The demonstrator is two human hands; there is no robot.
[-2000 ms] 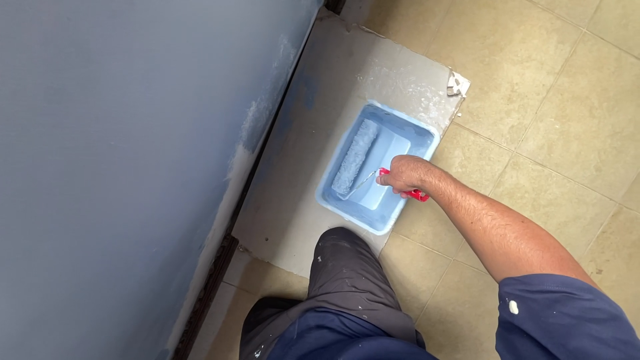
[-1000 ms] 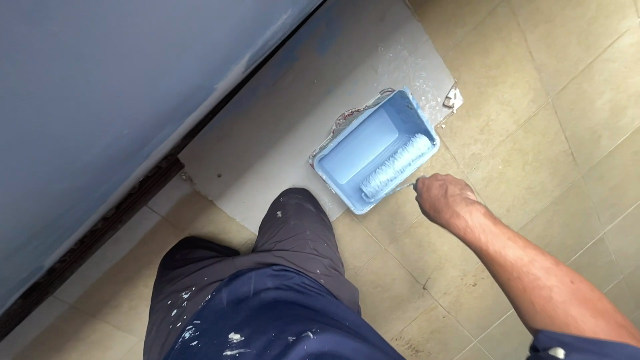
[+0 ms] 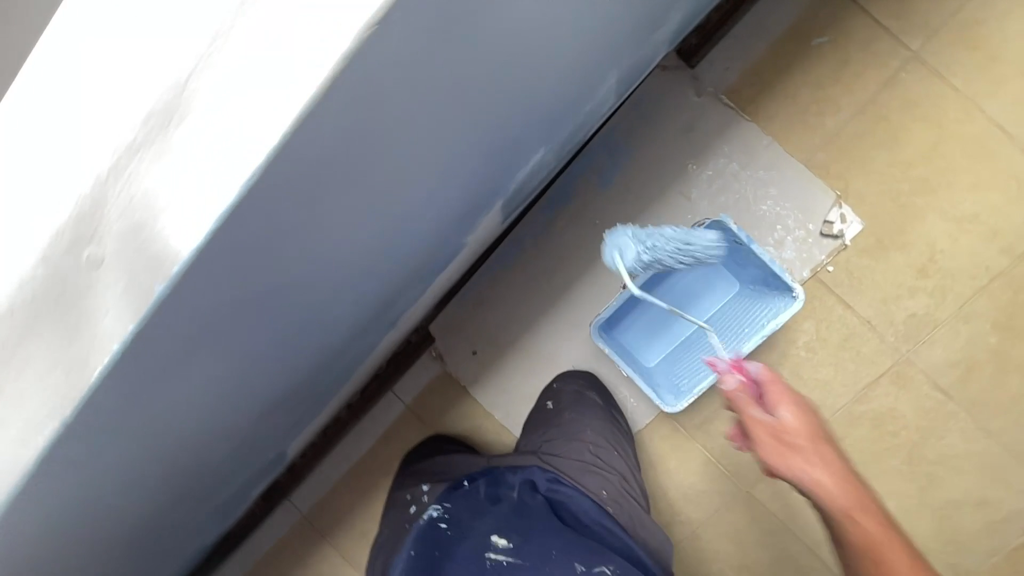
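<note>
My right hand (image 3: 768, 420) is closed around the pink-red handle of a paint roller (image 3: 668, 248), just beyond the near right edge of the tray. The roller's fluffy sleeve carries light blue paint and is held over the far left part of a blue plastic paint tray (image 3: 696, 400). Its bent wire frame crosses above the tray. Light blue paint lies in the tray's basin, and the ribbed slope shows on the near right side. My left hand is out of view.
The tray rests on a paint-spotted grey board (image 3: 512, 344) over beige floor tiles (image 3: 944, 288). A blue-painted wall (image 3: 360, 184) with a dark gap along its base runs diagonally on the left. Broken white bits (image 3: 840, 222) lie at the board's right corner. My paint-flecked legs are below.
The roller was down in the tray in both earlier frames and is now lifted above it, its sleeve toward the wall side. The view has turned and shows more wall.
</note>
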